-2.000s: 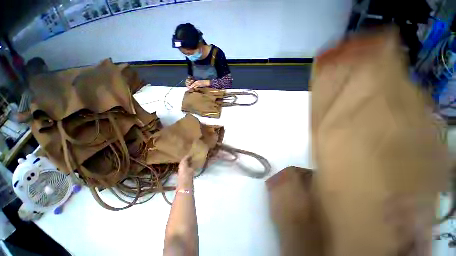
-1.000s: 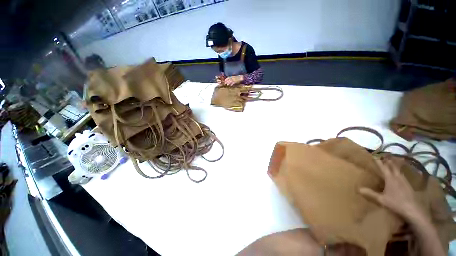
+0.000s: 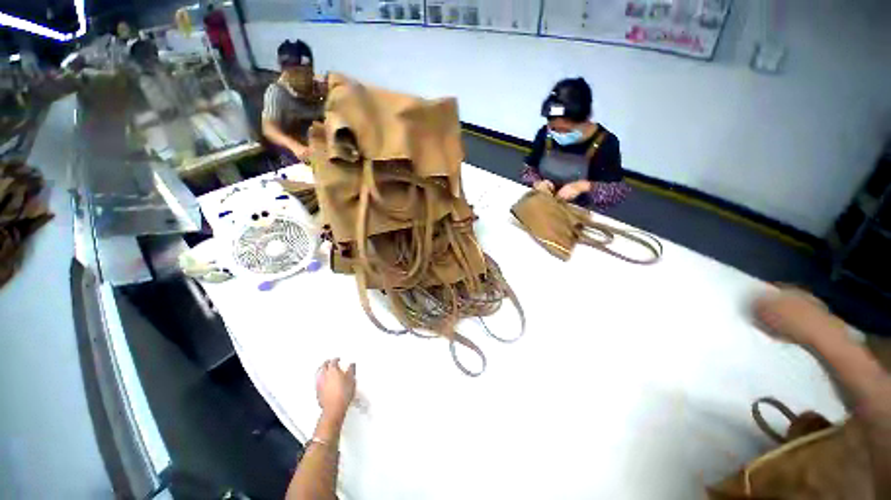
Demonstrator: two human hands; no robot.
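A tall pile of brown tote bags [image 3: 391, 176] stands on the white worktable [image 3: 547, 381], its handles trailing toward me. My left hand [image 3: 335, 386] is above or on the table in front of the pile, fingers slightly curled, with nothing seen in it. My right hand [image 3: 789, 314] is blurred at the right, raised over the table's far right; nothing clear shows in it. Another brown tote bag [image 3: 806, 467] lies at the lower right under my right arm, cut off by the frame edge, with one handle loop standing up.
A person [image 3: 576, 156] across the table works on a small brown bag [image 3: 552, 223]. A second person [image 3: 293, 103] is behind the pile. A white desk fan [image 3: 271, 244] stands at the table's left edge. A metal-edged bench [image 3: 107, 342] is at the left.
The view has swung right to left, so the pile and fan sit nearer the middle. My right hand has left the brown bag it was on. My left hand has come into clear view.
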